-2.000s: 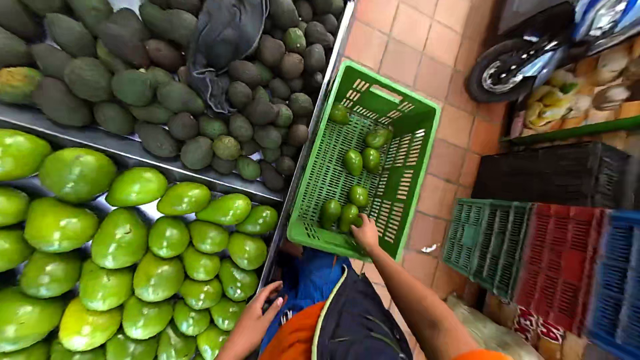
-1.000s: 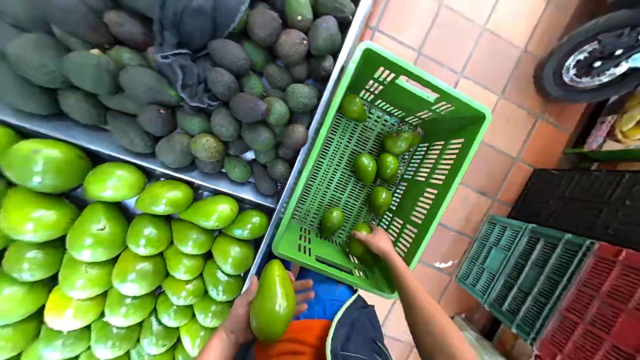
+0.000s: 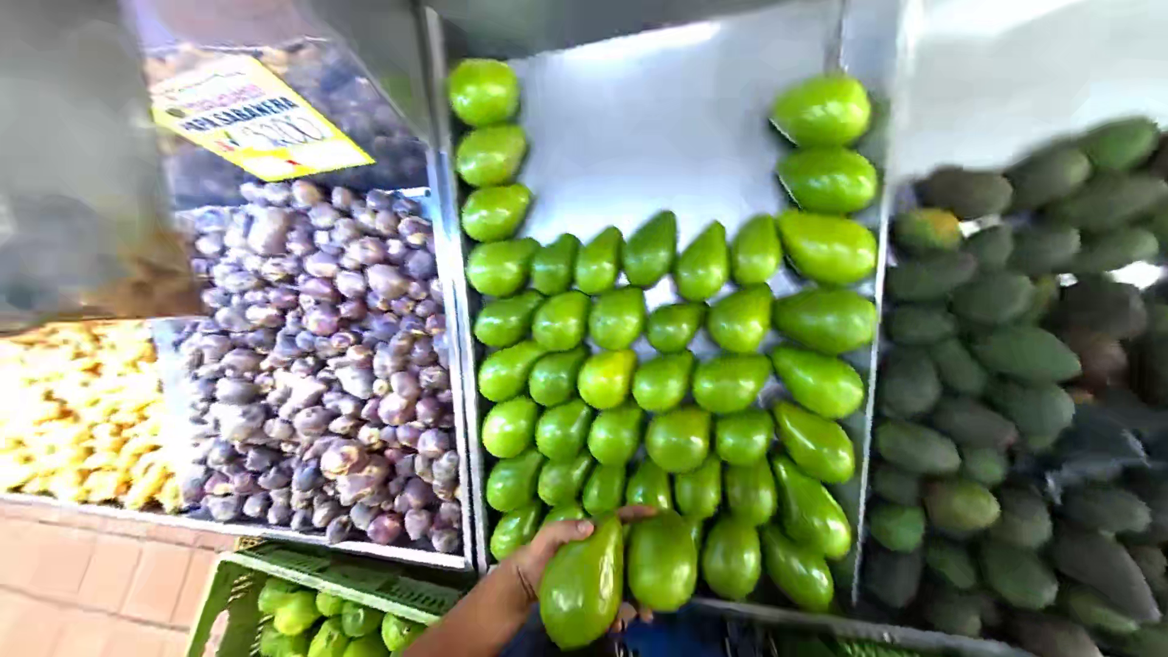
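My left hand (image 3: 534, 557) comes up from the bottom edge and holds a large glossy green avocado (image 3: 581, 584). A second green avocado (image 3: 662, 560) is right beside it, touching or nearly so; whether the hand also supports it I cannot tell. Fingertips show above and below the two fruits. Behind them, rows of green avocados (image 3: 677, 438) lie in a metal display bin (image 3: 639, 119), with a column up each side wall. My right hand is out of view.
Dark avocados (image 3: 1022, 347) fill the bin on the right. Purple potatoes (image 3: 319, 365) and yellow produce (image 3: 82, 420) lie to the left, below a price sign (image 3: 260, 119). A green plastic crate (image 3: 347, 584) with green fruit stands on the tiled floor (image 3: 100, 566) at lower left.
The view has swung from the crate on the floor to the display bins. My right hand, at the avocados in the crate before, has left the view. My left hand was empty two seconds ago.
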